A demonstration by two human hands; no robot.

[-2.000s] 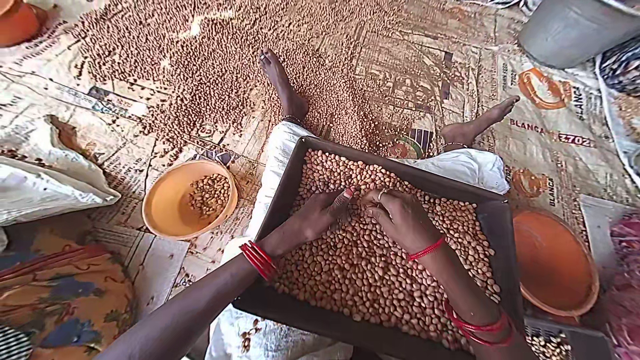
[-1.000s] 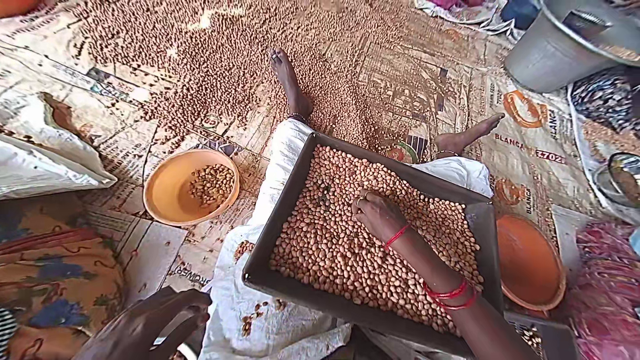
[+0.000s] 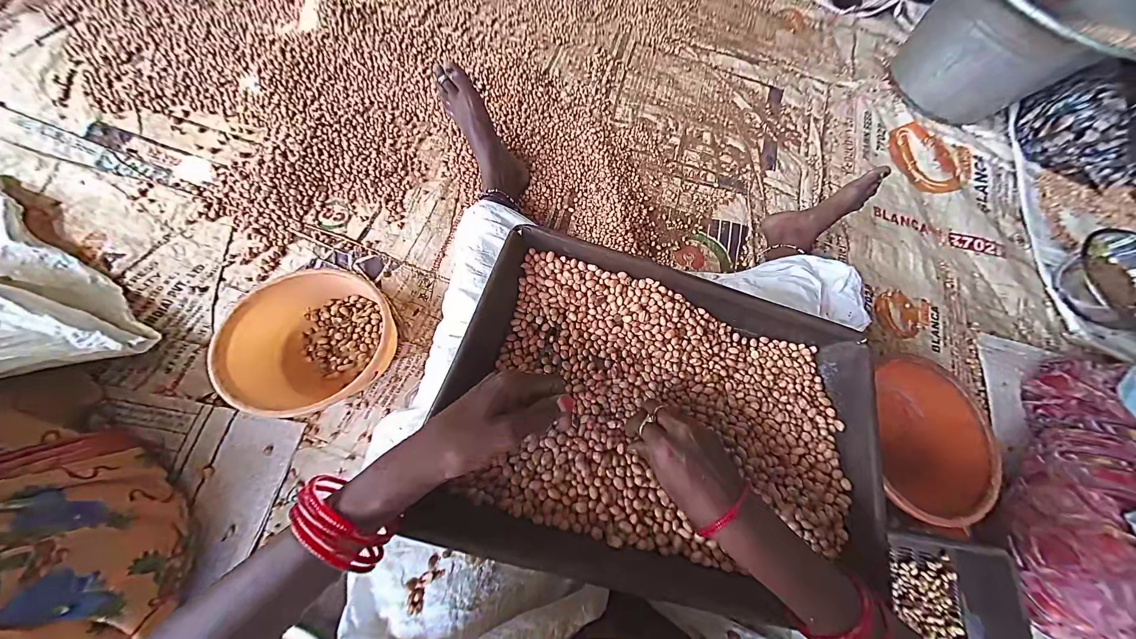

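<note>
A dark rectangular tray (image 3: 701, 302) lies across my lap, filled with round pinkish-brown nuts or seeds (image 3: 657, 337). My left hand (image 3: 506, 417), with red bangles at the wrist, is over the left part of the heap, fingertips at its surface. Close by on the right, my right hand (image 3: 688, 453), ringed and with a red band at the wrist, has its fingers bent down into the heap. Whether either hand pinches a nut cannot be told. Left of the tray stands an orange plastic bowl (image 3: 257, 346) with some darker brown pieces inside.
Many more nuts (image 3: 337, 115) are spread on the printed sheet beyond my feet. A second orange bowl (image 3: 941, 435) and a small tray of pale pieces (image 3: 927, 586) are at the right. A grey bucket (image 3: 985, 62) stands upper right, a white sack (image 3: 62, 302) at far left.
My left hand was on the tray, then near the lower left outside it a second ago, and is back over the nuts. My right hand has stayed at the heap.
</note>
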